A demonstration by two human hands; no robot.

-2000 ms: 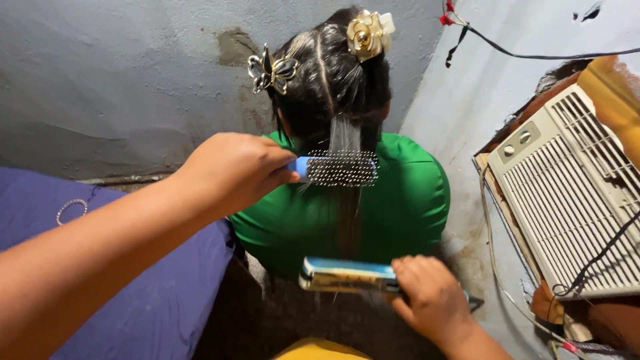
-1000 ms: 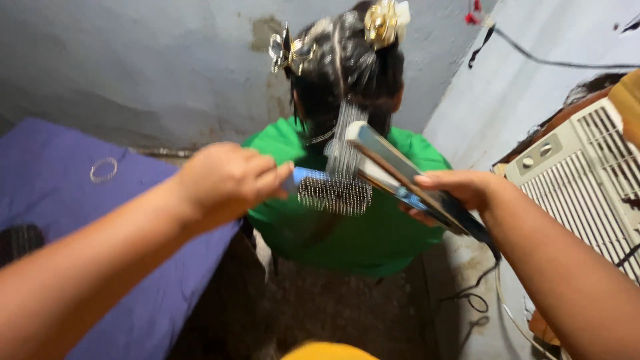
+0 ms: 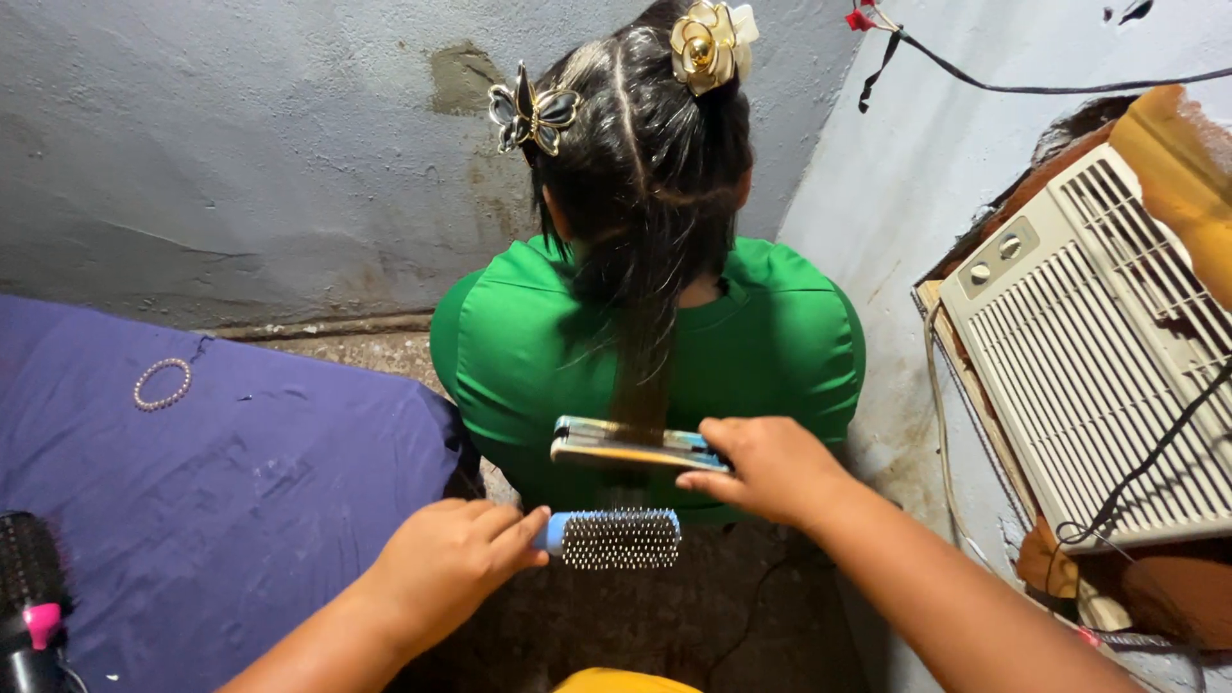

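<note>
A person in a green shirt (image 3: pixel 780 356) sits with their back to me, a long lock of dark hair (image 3: pixel 643 375) hanging down the back. My right hand (image 3: pixel 770 467) grips a hair straightener (image 3: pixel 626 445), whose plates lie around that lock. Just below, my left hand (image 3: pixel 472 553) holds a blue hairbrush (image 3: pixel 621 537) by its handle, bristles facing up, at the lower end of the lock. A butterfly hair clip (image 3: pixel 532 114) is on the left of the parted hair and a gold and white flower clip (image 3: pixel 705 48) on the right.
At left, a purple cloth (image 3: pixel 279 462) bears a beaded bracelet (image 3: pixel 162 384) and a black and pink hot-air brush (image 3: pixel 37 587). An air conditioner (image 3: pixel 1078 366) is set in the right wall, with cables (image 3: pixel 938 414) hanging near my right arm. A rough wall (image 3: pixel 241 173) stands behind the person.
From beside the upper lock a second ago, the straightener has moved down to the lower back. The brush, which was in the hair near the straightener, is lower too.
</note>
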